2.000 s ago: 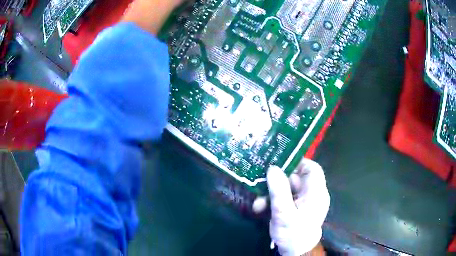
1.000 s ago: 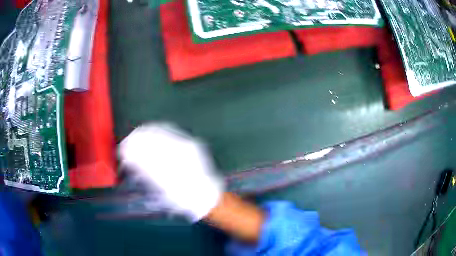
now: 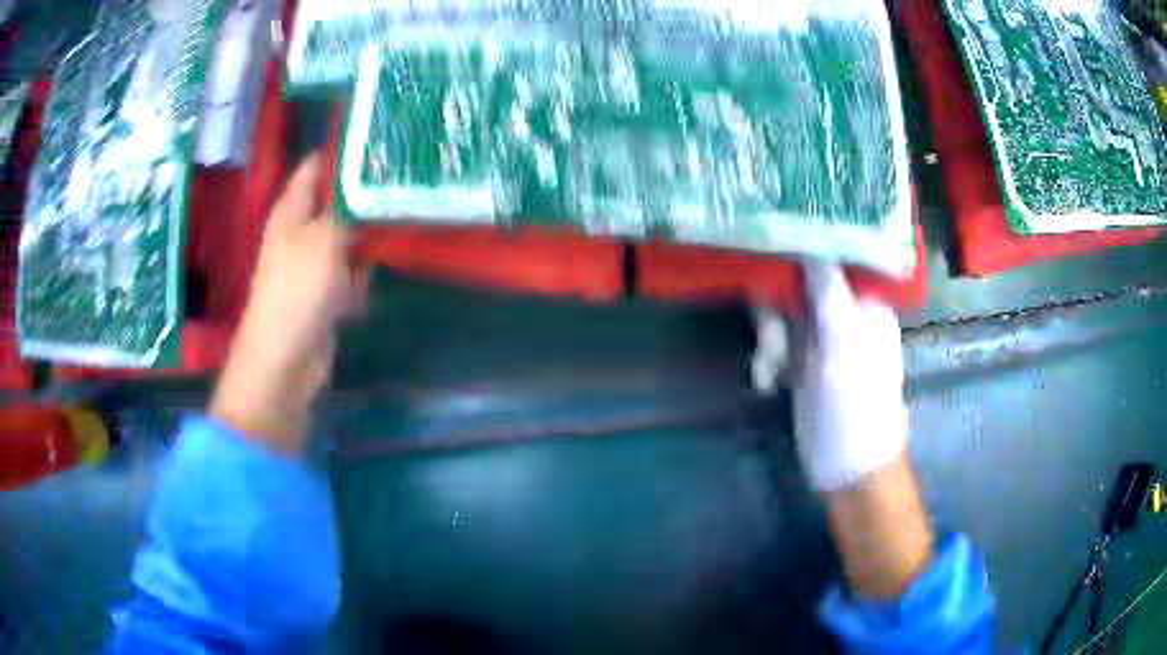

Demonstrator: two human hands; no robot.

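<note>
A large green circuit board (image 3: 614, 141) with a white border lies on a red support (image 3: 499, 262) in front of me, blurred by motion. My bare left hand (image 3: 292, 288) is at the support's left end, its fingers along the side and partly blurred. My white-gloved right hand (image 3: 847, 384) grips the near edge of the support at the right, below the board's corner. The fingertips under the support are hidden.
Another green board (image 3: 103, 218) on a red support stands at the left, and one (image 3: 1075, 115) at the right. A red object (image 3: 39, 441) is at the left edge. A black-handled tool (image 3: 1129, 497) lies at the lower right. A raised bench edge (image 3: 1024, 339) runs across.
The middle board and its red support have come nearer to me. My left hand has come into view at its left end. My right hand has moved right and taken hold of the support.
</note>
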